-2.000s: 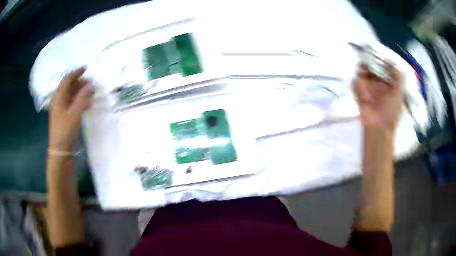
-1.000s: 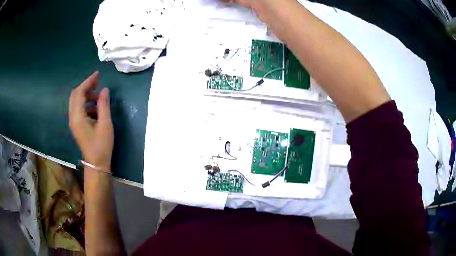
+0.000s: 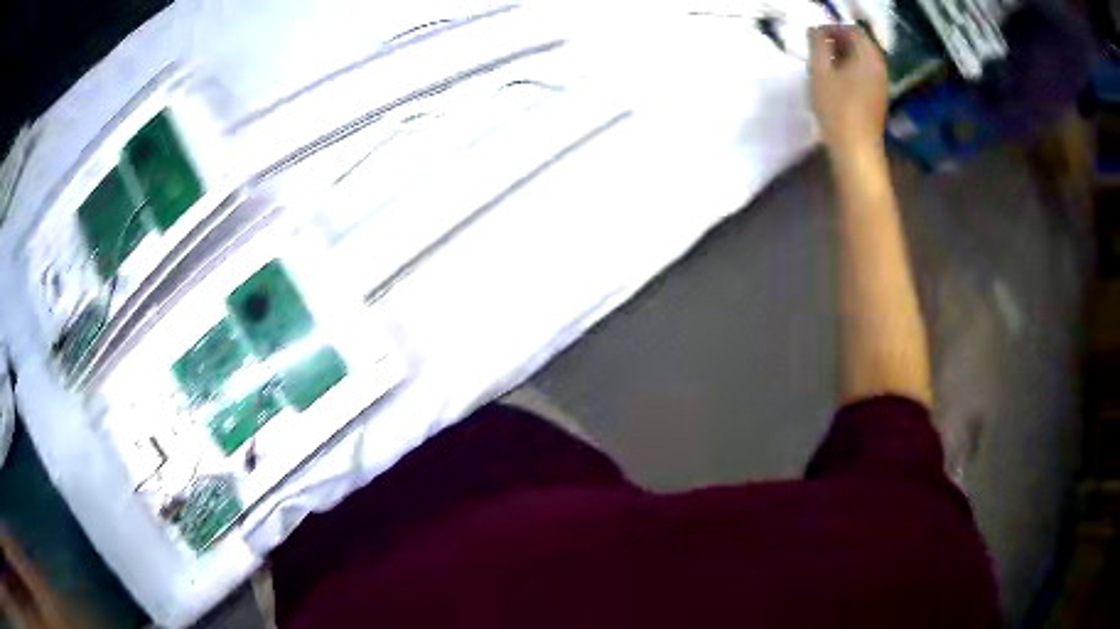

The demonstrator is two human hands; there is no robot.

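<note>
Two white housings lie side by side at the left, blurred. The near housing (image 3: pixel 353 391) holds a main circuit board (image 3: pixel 211 359), a plain board (image 3: pixel 270 307) with a black disc, and a small circuit board (image 3: pixel 209 512) at its corner. The far housing holds another pair of green boards (image 3: pixel 162 170). Long white support arms (image 3: pixel 491 184) run up and right from them. My right hand (image 3: pixel 847 76) is at the top right, over the cloth's end, fingers bent; its grip is unclear. My left hand (image 3: pixel 25 584) is blurred and cut off at the lower left edge.
A white cloth (image 3: pixel 688 209) lies under the housings. Blurred white strands (image 3: pixel 964 35) and a blue thing (image 3: pixel 940 127) are by the cloth's right end, near my right hand. Grey floor (image 3: pixel 688 356) shows below the bench edge.
The view has swung, so the housings now show tilted at the left. My right hand has moved from above the far housing to the cloth's right end. My left hand is now mostly out of view.
</note>
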